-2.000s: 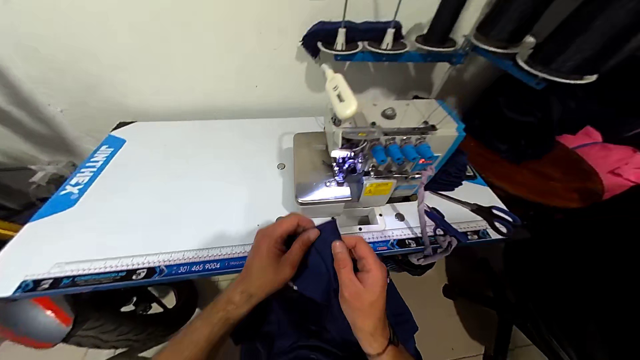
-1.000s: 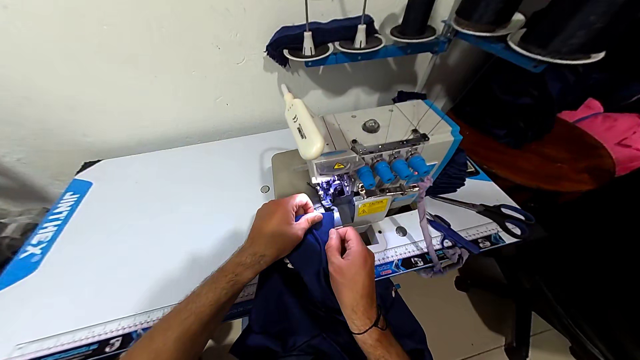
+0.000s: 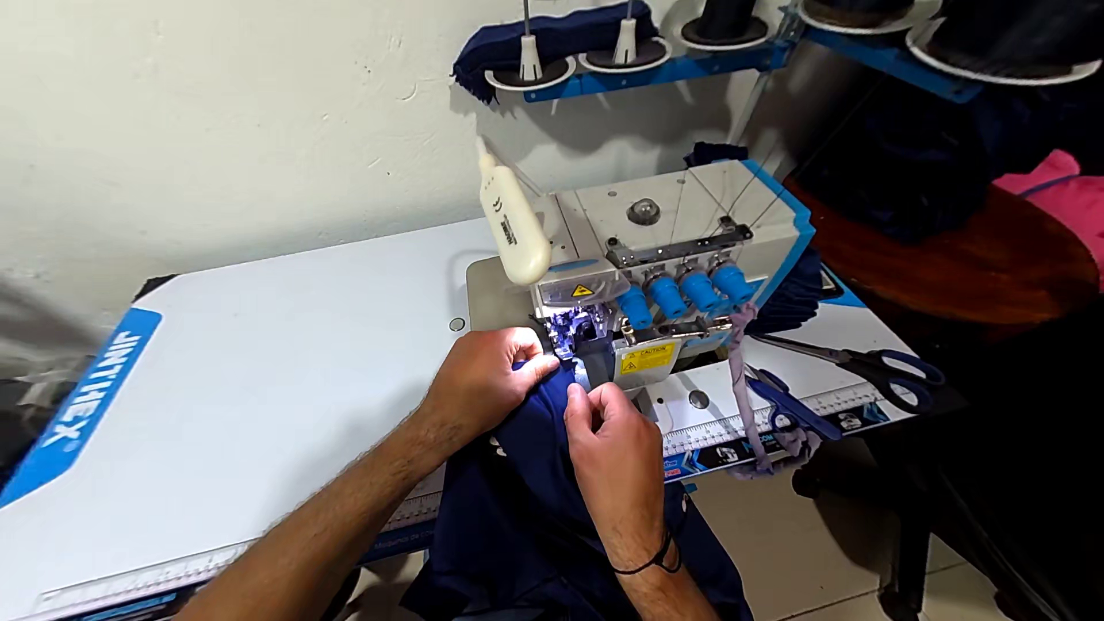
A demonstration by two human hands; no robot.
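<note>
Navy blue fabric (image 3: 552,448) hangs over the front edge of the table, its upper end at the lit needle area of an overlock sewing machine (image 3: 673,224). My left hand (image 3: 487,375) pinches the fabric's left side between thumb and fingers, close beside the presser foot (image 3: 569,341). My right hand (image 3: 612,440), with a dark cord bracelet at the wrist, pinches the fabric's right edge just in front of the machine. The exact needle position is hard to make out. A white lamp (image 3: 517,224) leans over the machine's left end.
Large black-handled scissors (image 3: 871,362) and small blue thread snips (image 3: 789,405) lie right of the machine, by a hanging pale cloth strip (image 3: 742,388). A measuring tape (image 3: 147,573) runs along the front edge of the white table (image 3: 285,379). Thread spools (image 3: 724,21) stand above on a blue rack.
Both hands have moved with the fabric from the table's front edge up to the machine's needle area. The view has shifted nearer the machine.
</note>
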